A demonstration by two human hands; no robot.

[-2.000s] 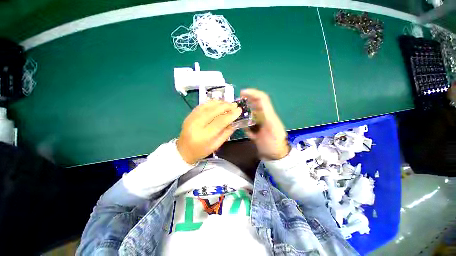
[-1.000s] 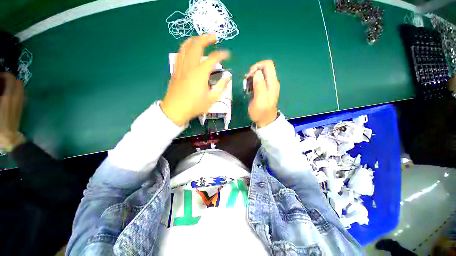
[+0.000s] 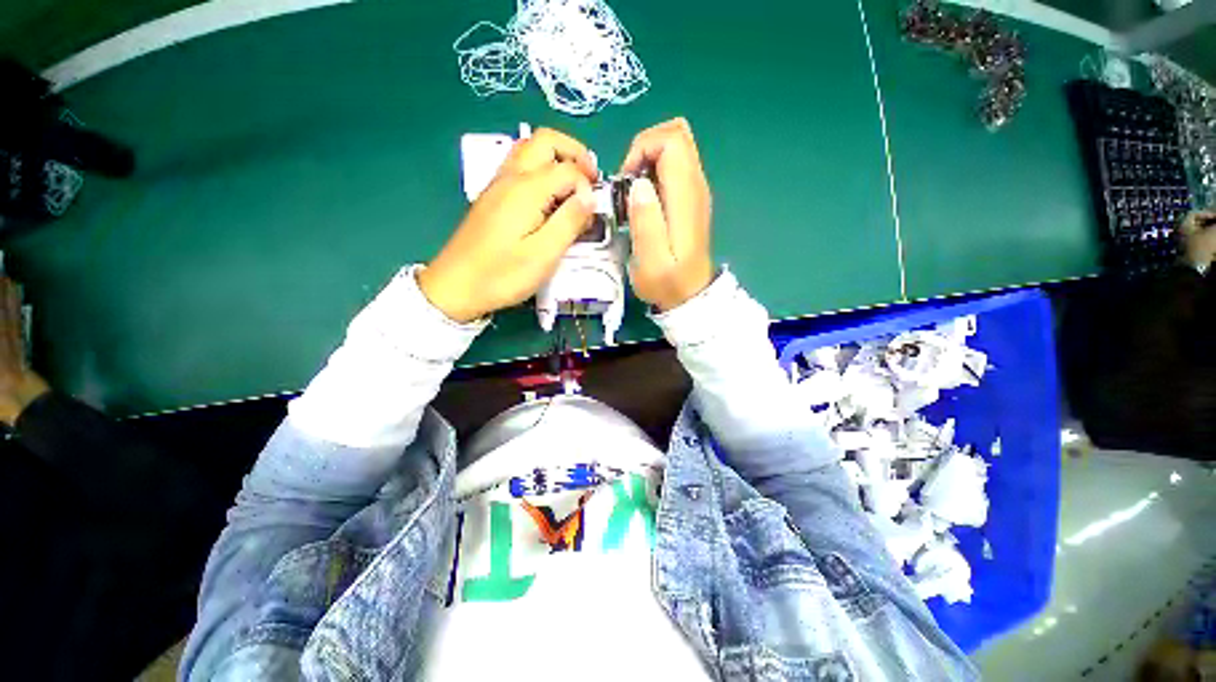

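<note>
The white camera housing (image 3: pixel 583 277) lies on the green bench in front of me, its forked end toward me with thin leads hanging over the bench edge. Its white mounting arm (image 3: pixel 486 163) shows behind my left hand. My left hand (image 3: pixel 518 229) is at the upper part of the housing, fingertips bent at its opening; what they pinch is hidden. My right hand (image 3: pixel 670 213) holds a small dark part (image 3: pixel 620 200) between thumb and fingers against the right side of the opening.
A white cord bundle (image 3: pixel 582 56) lies at the far side of the green bench (image 3: pixel 774 160). A brown-silver cluster (image 3: pixel 980 56) and a black tray (image 3: pixel 1144 173) are at the right. A blue bin (image 3: pixel 1024 466) holds white parts. Co-workers' hands show at both sides.
My right hand has moved left with the small dark part, up to the housing. My left hand's fingers have closed in at the opening. The co-worker's hand at left has drawn back.
</note>
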